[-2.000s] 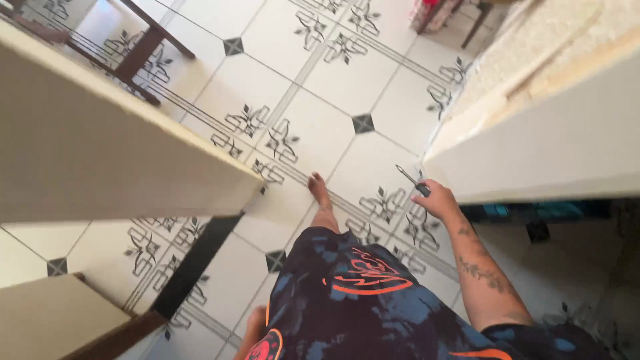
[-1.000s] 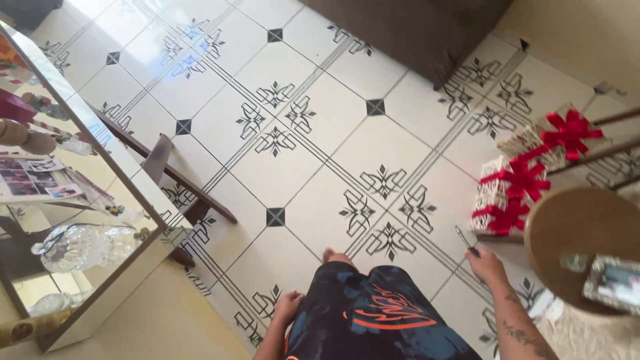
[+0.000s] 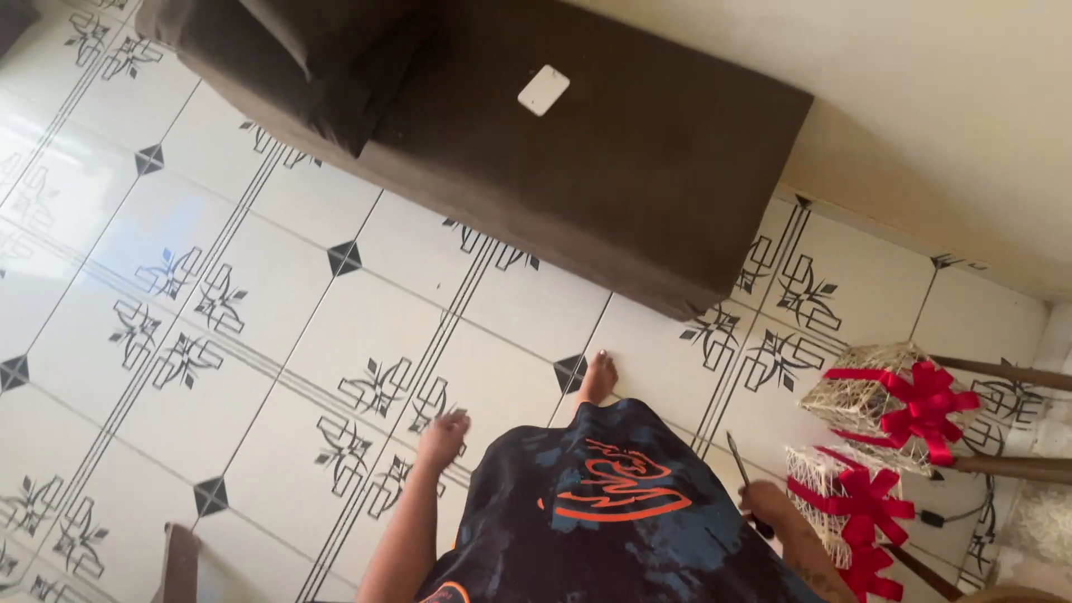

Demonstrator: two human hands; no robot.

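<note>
My right hand (image 3: 766,507), at the lower right, is closed around a screwdriver (image 3: 737,459) whose thin metal shaft points up and away from me. Part of its dark handle shows below the fingers. To the left of my shorts, my left hand (image 3: 444,440) hangs over the tiled floor with its fingers loosely curled; nothing shows in it. Ahead stands a sofa with a dark brown cover (image 3: 586,184). A small white rectangular object (image 3: 543,90) lies on its seat.
Woven gift-like boxes (image 3: 871,394) with red ribbon bows (image 3: 930,412) stand on the floor at the right, among wooden legs (image 3: 1005,467). A black cable (image 3: 955,515) lies beside them. A wall (image 3: 904,167) runs behind the sofa. Another wooden leg (image 3: 178,561) shows at the lower left.
I have walked from a doorway into the room, and the view has turned toward the sofa. The mirrored furniture at the left has left the view. The screwdriver has stayed in my right hand.
</note>
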